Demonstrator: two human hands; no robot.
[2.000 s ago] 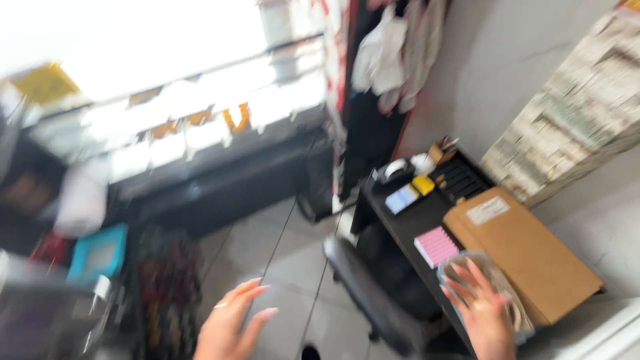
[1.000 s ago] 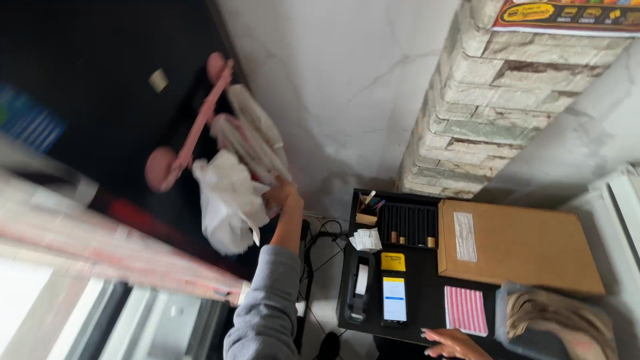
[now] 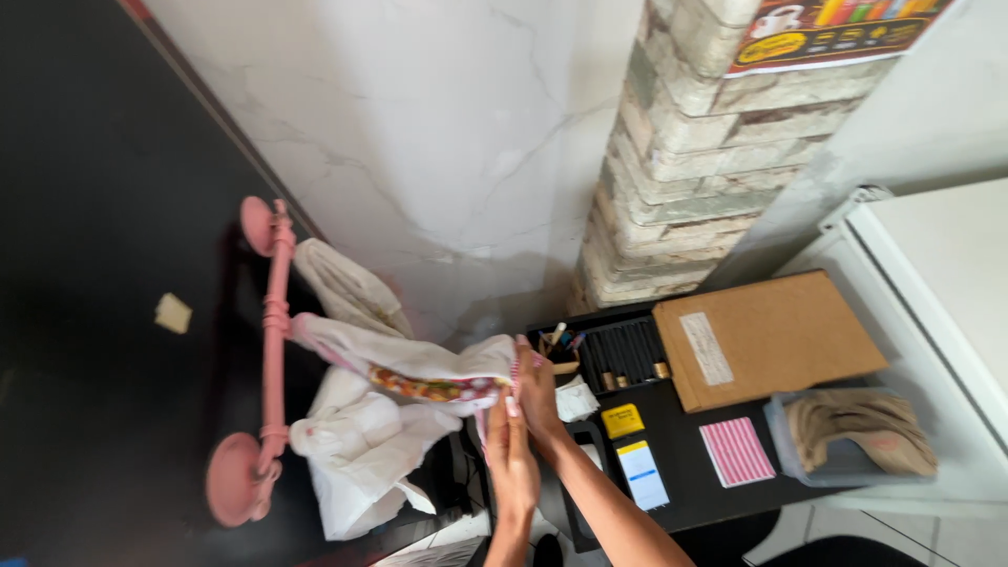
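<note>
A white cloth towel with a colourful printed strip (image 3: 425, 384) hangs from a pink wall rack (image 3: 274, 339) at the left. My left hand (image 3: 512, 449) and my right hand (image 3: 539, 394) are close together at the towel's free end, with the cloth between them, drawn out toward the desk. Another off-white cloth (image 3: 350, 287) hangs above it on the same rack, and a white plastic bag (image 3: 354, 457) hangs below.
On the black desk (image 3: 677, 504) are a cardboard box (image 3: 768, 339), a coin tray (image 3: 626, 354), a phone (image 3: 642, 475), a yellow item (image 3: 622, 421), a pink striped pad (image 3: 737, 451) and a plastic tub (image 3: 850, 437) holding brown cloth. A stone-clad column (image 3: 677, 173) rises behind.
The view has turned from the window and floor to the rack and desk. One hand was at the hanging cloths a second ago; now both are at the towel, which is drawn out from the rack.
</note>
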